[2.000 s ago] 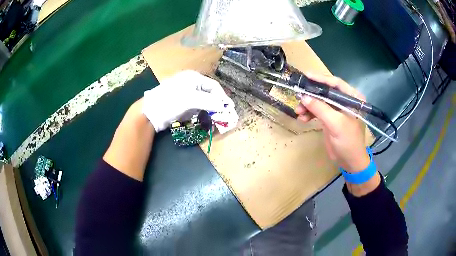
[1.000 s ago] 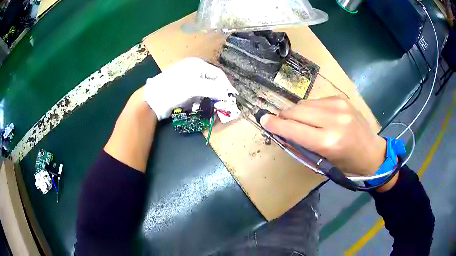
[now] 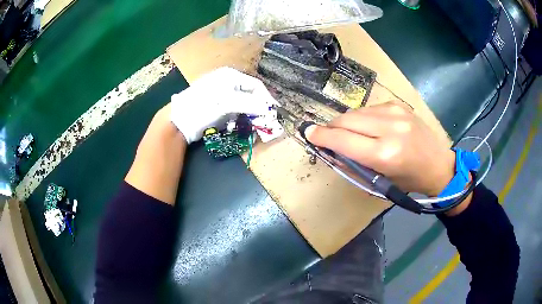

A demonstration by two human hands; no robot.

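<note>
My left hand [image 3: 223, 104], in a white glove, holds a wired board assembly over the cardboard's left edge. Its green circuit board [image 3: 226, 146] hangs below the fingers, with a yellow part and a dark round part. A white part [image 3: 268, 128] with a red wire sits at the fingertips; a green wire hangs down. My right hand [image 3: 386, 151], bare with a blue wrist strap [image 3: 460, 178], grips the soldering iron [image 3: 368, 175] like a pen. A pale thin tube runs along it. The iron's tip points at the white part; whether it touches is too small to tell.
The dirty black iron stand [image 3: 300, 59] with its sponge tray [image 3: 344, 89] is on the cardboard mat [image 3: 321, 219]. A translucent hood [image 3: 297, 16] hangs above. Another wired assembly [image 3: 57, 211] lies at left; a small one [image 3: 25, 145] is on the green surface behind. A spool is cut off top right.
My right hand took the iron from over the stand down to the white part, then barely moved. My left hand stays nearly still. The small assembly at far left has shifted right and up.
</note>
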